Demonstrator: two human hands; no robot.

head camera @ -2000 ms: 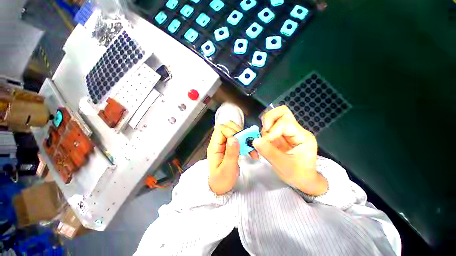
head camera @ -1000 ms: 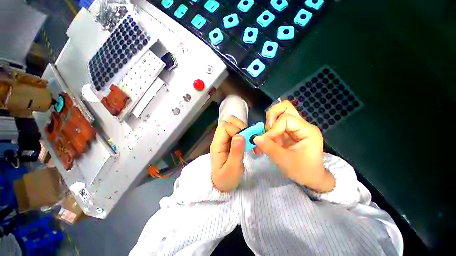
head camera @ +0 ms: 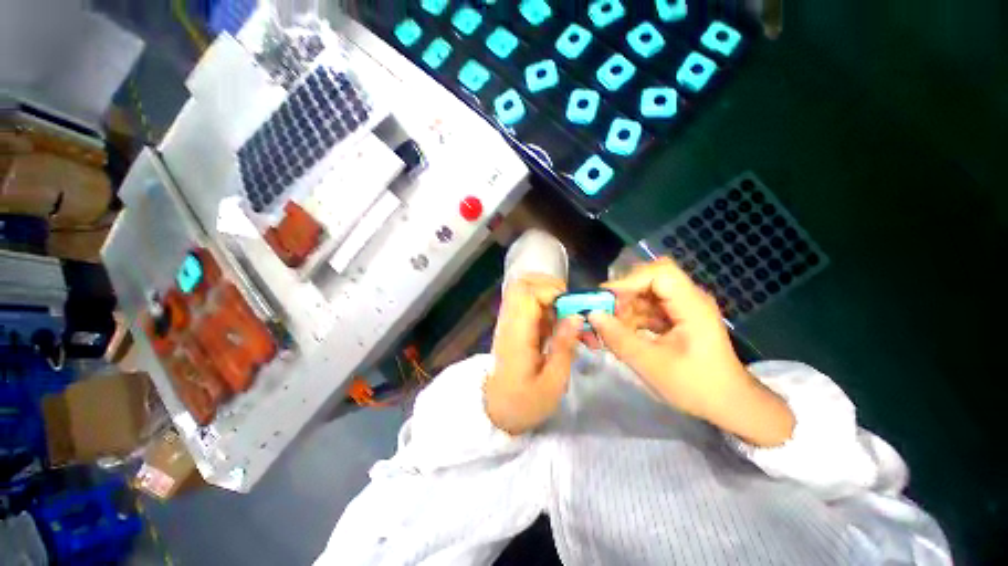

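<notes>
A teal housing (head camera: 586, 303) is held over my lap between both hands and is tilted, with its edge towards me. My left hand (head camera: 528, 354) grips its left side between thumb and fingers. My right hand (head camera: 688, 352) grips its right side, with the thumb at the near face. A thin light tool (head camera: 650, 253) sticks out by my right fingers. The fingers hide much of the housing's face, and a black pad on it cannot be made out.
A black blister tray (head camera: 569, 188) of teal housings lies ahead. A pad sheet (head camera: 743, 245) lies on the green bench at the right. At the left, the white machine table (head camera: 381, 315) bears orange-brown fixture blocks (head camera: 221, 348), another pad sheet (head camera: 304, 136) and a red button (head camera: 471, 209).
The held housing has tilted from face-on to nearly edge-on. The view has shifted, so the table and tray appear further right and lower. The press head no longer covers the teal housing on the fixture.
</notes>
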